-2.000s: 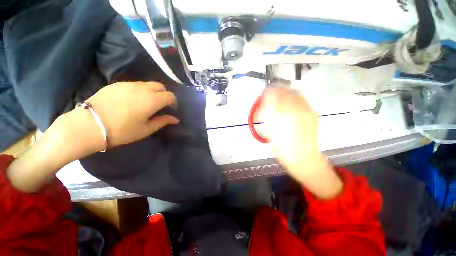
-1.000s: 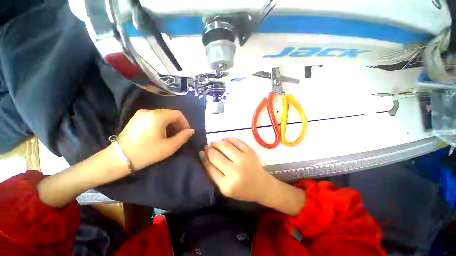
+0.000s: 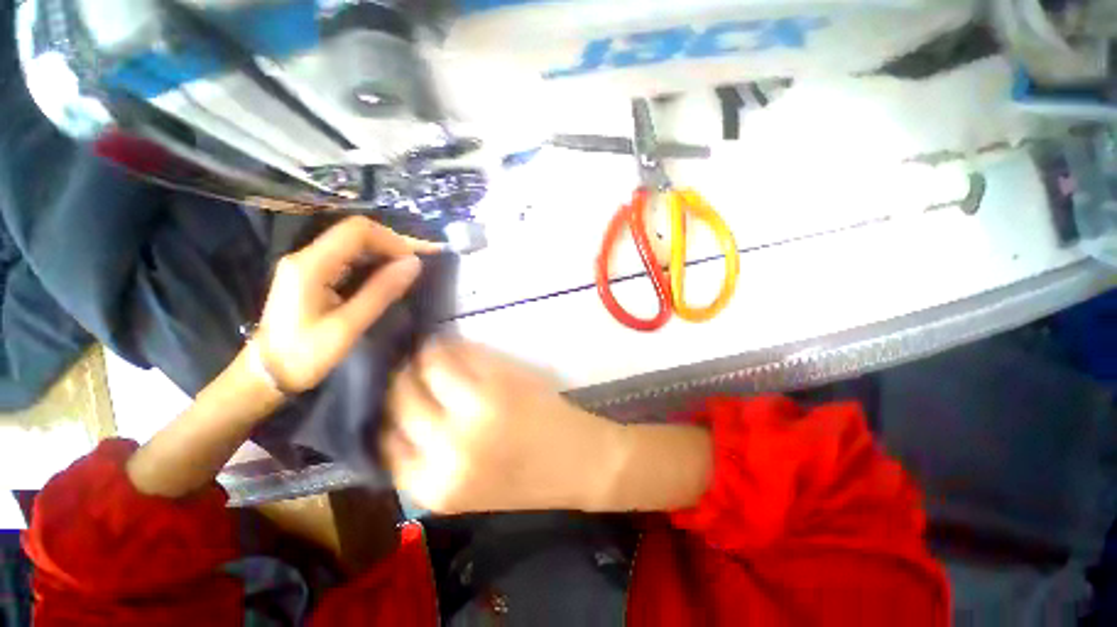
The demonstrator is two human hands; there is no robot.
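Observation:
The dark garment piece (image 3: 423,288) lies left of and under the presser foot area, its right edge running toward me, and is bunched at the left. My left hand (image 3: 325,300) is on it just in front of the presser foot (image 3: 459,233), thumb and index finger pinching the cloth near its edge. My right hand (image 3: 459,429), blurred, grips the near part of the same edge at the table front; its fingertips are partly hidden in the cloth. The white sewing machine (image 3: 698,49) stands over the cloth.
Scissors with one red and one yellow handle (image 3: 668,257) lie right of the needle, blades pointing away. A thin dark line crosses the table under them. The table's front edge (image 3: 784,367) curves before me. A clear plastic bag (image 3: 1090,184) is at the far right.
My right hand has let go of the scissors and come left to the garment's edge. My left hand has moved nearer the presser foot. The view has shifted and the cloth edge has drawn inward.

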